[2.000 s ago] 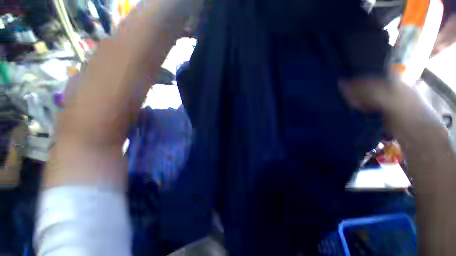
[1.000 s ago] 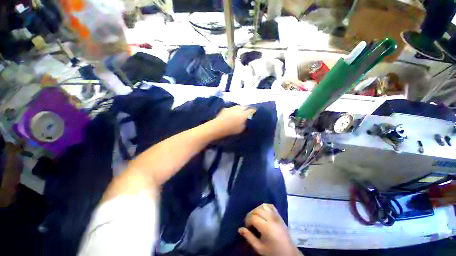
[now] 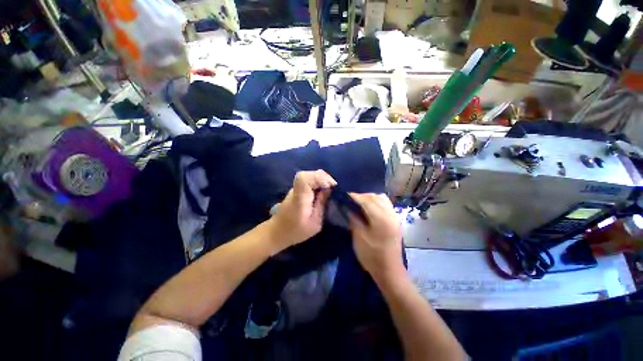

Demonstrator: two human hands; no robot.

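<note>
A large navy garment (image 3: 240, 169) with grey panels (image 3: 307, 290) lies left of the sewing machine and hangs over its front edge. My left hand (image 3: 304, 208) and my right hand (image 3: 375, 229) are close together over the garment. Both pinch a small folded part of the dark cloth (image 3: 341, 211) between their fingertips, raised a little. The machine's needle area (image 3: 412, 211) is just to the right of my right hand; no cloth is seen under it clearly.
The cream-white sewing machine (image 3: 479, 180) stands right, with a green cylinder (image 3: 451, 95) above it. Red-handled scissors (image 3: 502, 255) lie in front. A purple device (image 3: 90, 173) is at left. Dark cloth (image 3: 276, 95) lies behind. A blue basket (image 3: 564, 352) is at lower right.
The garment was held up before my face, then laid on the table. My left hand has drawn back from the far edge and my right hand has moved up beside it; both now grip the cloth.
</note>
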